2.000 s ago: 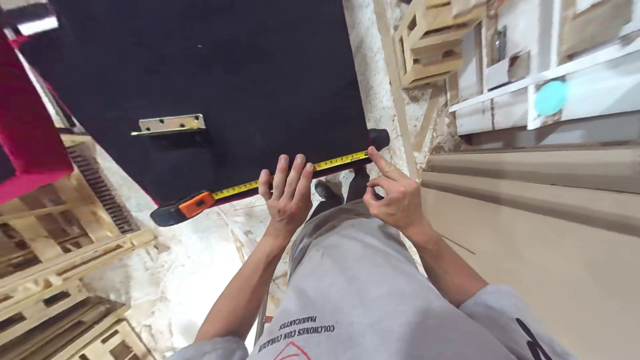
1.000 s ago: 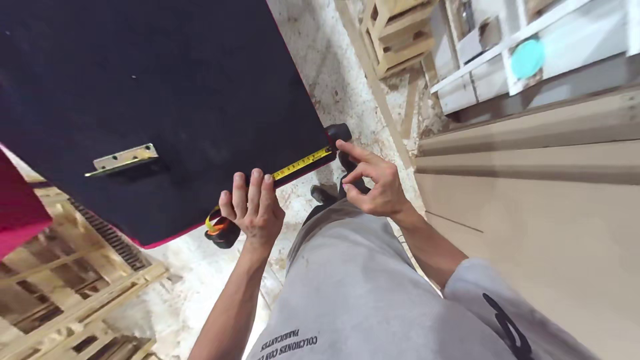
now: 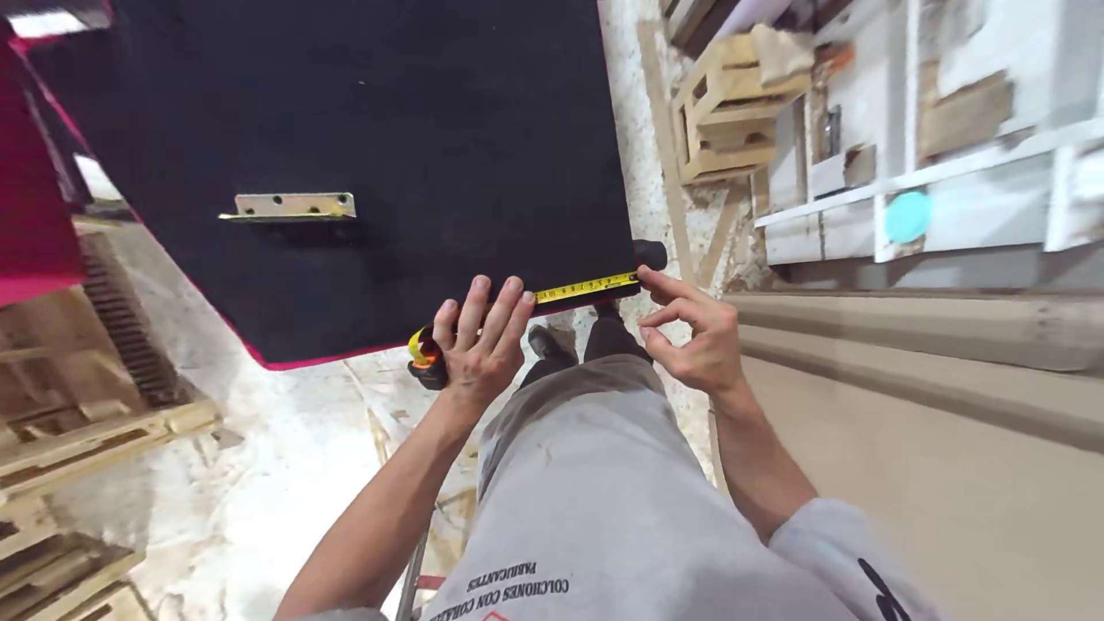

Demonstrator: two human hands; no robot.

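A large panel covered in black fabric [image 3: 448,155] with pink edging lies before me. The yellow blade of a tape measure [image 3: 586,288] runs along its near edge. My left hand [image 3: 483,341] rests over the blade, palm down, pressing it to the fabric. The orange and black tape case [image 3: 427,366] hangs just left of that hand, partly hidden by it, with a curl of blade. My right hand [image 3: 694,328] holds the blade's end at the right corner with the index fingertip, the other fingers curled. A perforated metal bracket [image 3: 295,205] stands on the black fabric.
A black cylindrical leg [image 3: 651,254] juts out at the panel's right corner. Wooden pallets [image 3: 112,440] are at the left, below a red upholstered piece [image 3: 34,181]. A wooden crate-like frame [image 3: 733,103] stands at the upper right. Large beige boards [image 3: 931,457] lie along the right.
The tape case lay on the panel's left corner two seconds ago; it is now beside my left hand, with a shorter stretch of blade showing. My right fingertip stays at the right corner.
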